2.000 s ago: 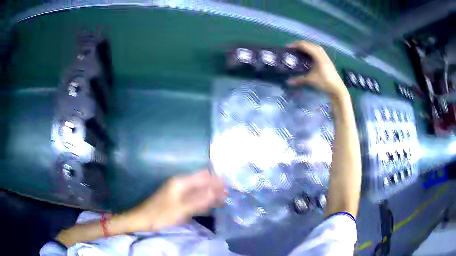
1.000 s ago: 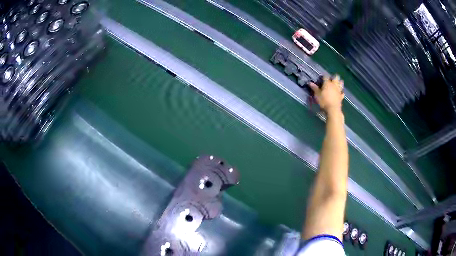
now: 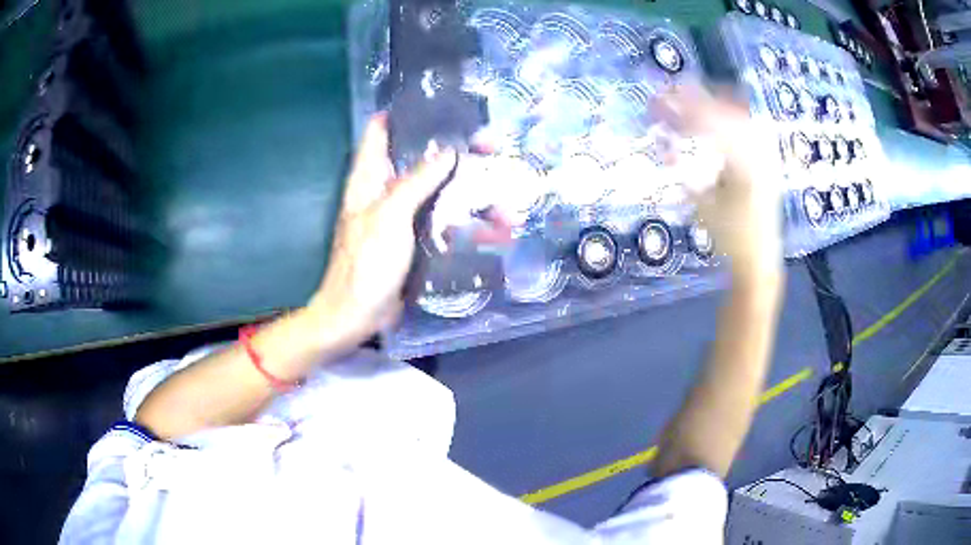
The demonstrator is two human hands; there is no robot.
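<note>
My left hand [image 3: 367,229] grips a dark holder strip [image 3: 434,91] by its middle, thumb across it, over the left part of a clear blister tray [image 3: 532,282]. The strip's seats show small bright holes; glare hides part of it. My right hand [image 3: 708,128] is blurred and washed out by glare over the tray's right side; I cannot tell whether it holds anything. Round units with black rings and silvery centres [image 3: 653,243] sit in the tray's near row, and one more [image 3: 668,52] sits at its far right. Many other pockets look empty.
A stack of black ribbed strips [image 3: 80,181] stands on the green bench [image 3: 245,160] at left. A second tray [image 3: 825,149] with units is at right. Short filled strips [image 3: 767,13] lie beyond it. White boxes [image 3: 905,458], black cables [image 3: 830,351] and a yellow floor line [image 3: 596,479] are at lower right.
My view has turned from the rails back to the trays. My right hand has left the far dark part and is over the tray. My left hand has come into view gripping a strip.
</note>
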